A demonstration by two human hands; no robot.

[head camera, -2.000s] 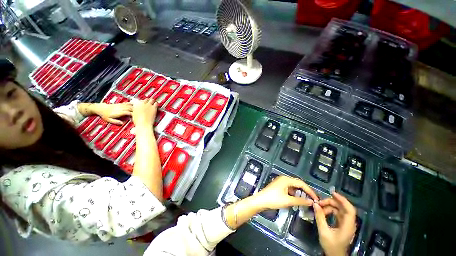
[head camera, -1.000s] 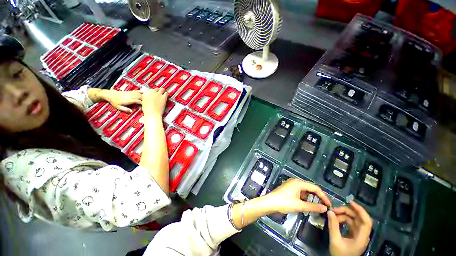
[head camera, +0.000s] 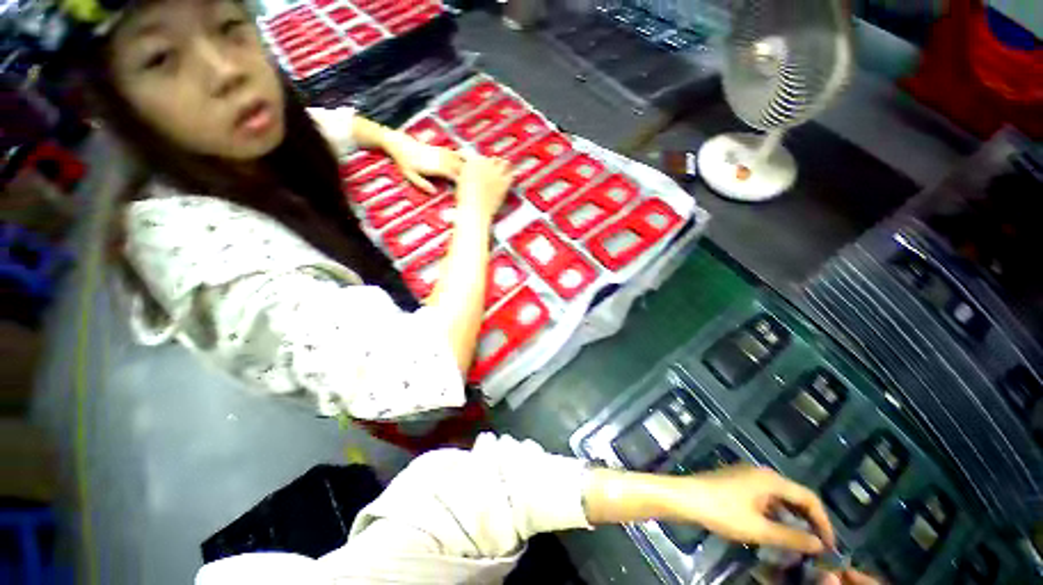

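Note:
Black housings lie in the pockets of a clear blister tray at the lower right, several with a silver-white block mid-housing. My left hand is over the tray's near row, thumb and fingertips bent together. My right hand is cut off by the bottom edge; only a bit of its fingers shows beside the left fingertips. The picture is blurred, and whether a small piece is held between the fingertips cannot be told.
A seated person is at the left, both hands on red frames on grey-white sheets. A white fan stands beyond. Stacked blister trays rise at the right. More red frames lie at the top left.
The view has swung left and tilted, so the tray, stack and my hands sit lower and further right. My right hand has mostly left the picture. The neighbour's hands remain on the red frames.

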